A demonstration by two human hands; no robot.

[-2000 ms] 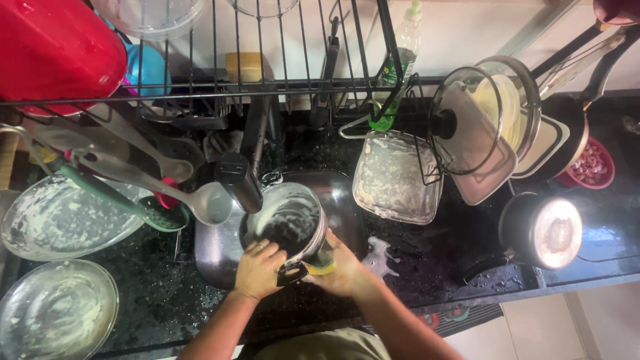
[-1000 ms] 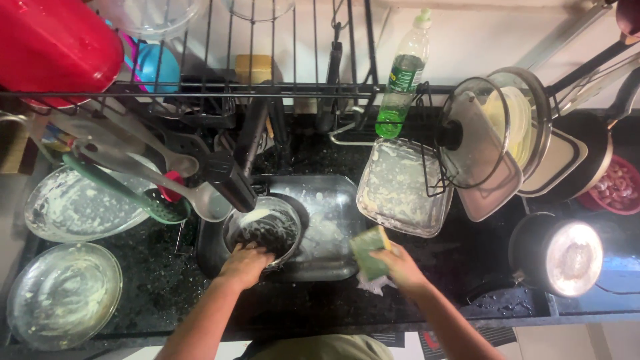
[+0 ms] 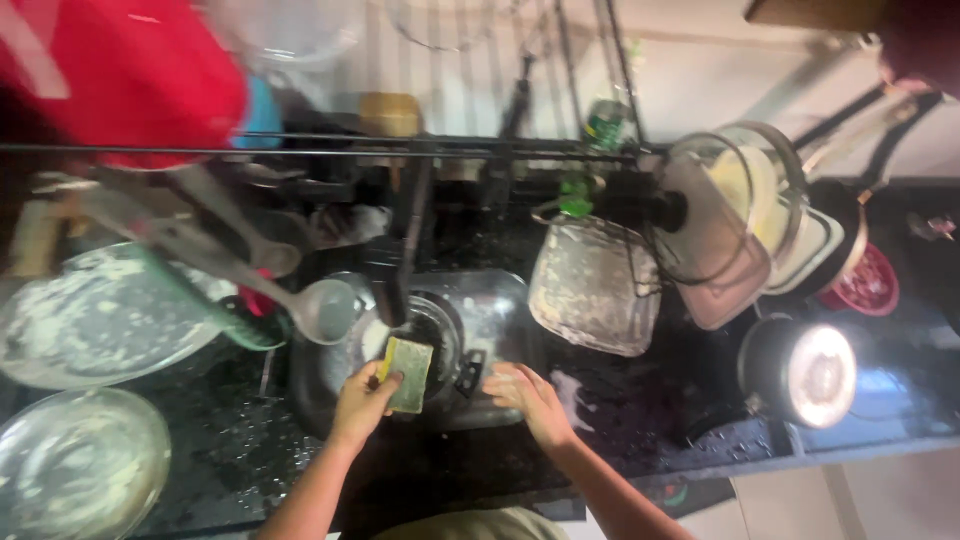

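My left hand (image 3: 365,405) holds a green and yellow scouring sponge (image 3: 409,375) between thumb and fingers, above the left part of the metal sink (image 3: 495,300). Behind the sponge, under the black faucet (image 3: 390,281), a round metal pot (image 3: 446,330) sits in the sink, with its dark handle (image 3: 470,373) pointing to the right. My right hand (image 3: 527,397) is over the sink's right side, fingers apart and holding nothing, close to that handle. The sponge hides part of the pot.
Soapy oval (image 3: 105,315) and round (image 3: 82,465) dishes lie left of the sink. Ladles (image 3: 326,311) hang over its left edge. On the right are a soapy square tray (image 3: 592,289), a rack with glass lids (image 3: 739,202), an upturned pot (image 3: 821,375) and a green soap bottle (image 3: 577,191).
The sponge has passed from my right hand to my left. My left hand has come out of the pot, and the pot's handle now shows at its right.
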